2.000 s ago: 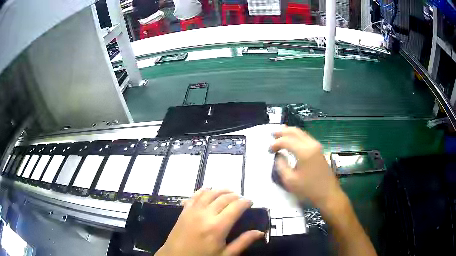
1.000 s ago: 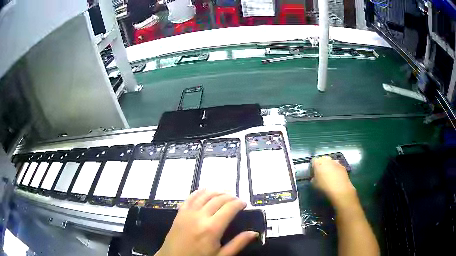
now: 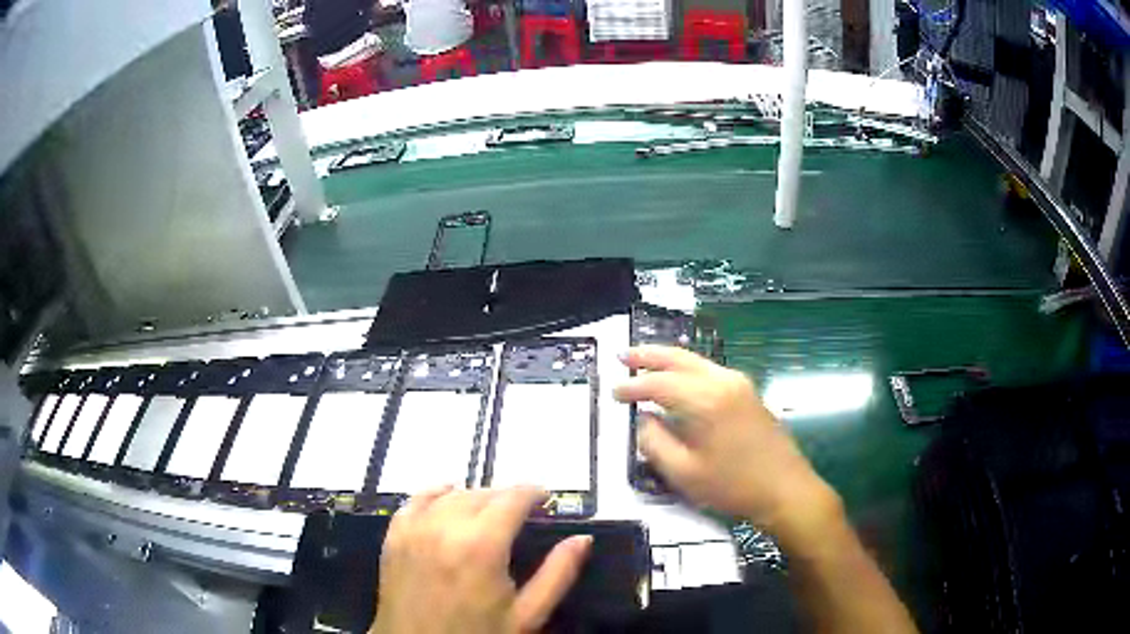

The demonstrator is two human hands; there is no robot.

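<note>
A row of black phone middle frames [image 3: 543,434] with pale windows lies side by side on the pale rail. Another middle frame [image 3: 663,327] is at the right end of the white plate [image 3: 615,440], apart from the row. My right hand [image 3: 713,434] is over it, fingertips at its left edge, covering most of it. My left hand [image 3: 465,557] lies over a dark glossy phone-shaped stack [image 3: 613,564] in front of the row, thumb on its top and fingers along its far side. The stack's left part is partly hidden.
A flat black mat [image 3: 496,300] lies behind the row. A thin open frame [image 3: 460,238] is beyond it; another [image 3: 938,394] lies on the green belt [image 3: 818,334] at right. Black trays [image 3: 1035,508] are at front right. A white post [image 3: 791,136] rises behind. People sit beyond.
My right hand has moved left from the belt to the plate's right end. The frame it touched on the belt is gone from there. A thin frame now shows at right. My left hand has shifted slightly left.
</note>
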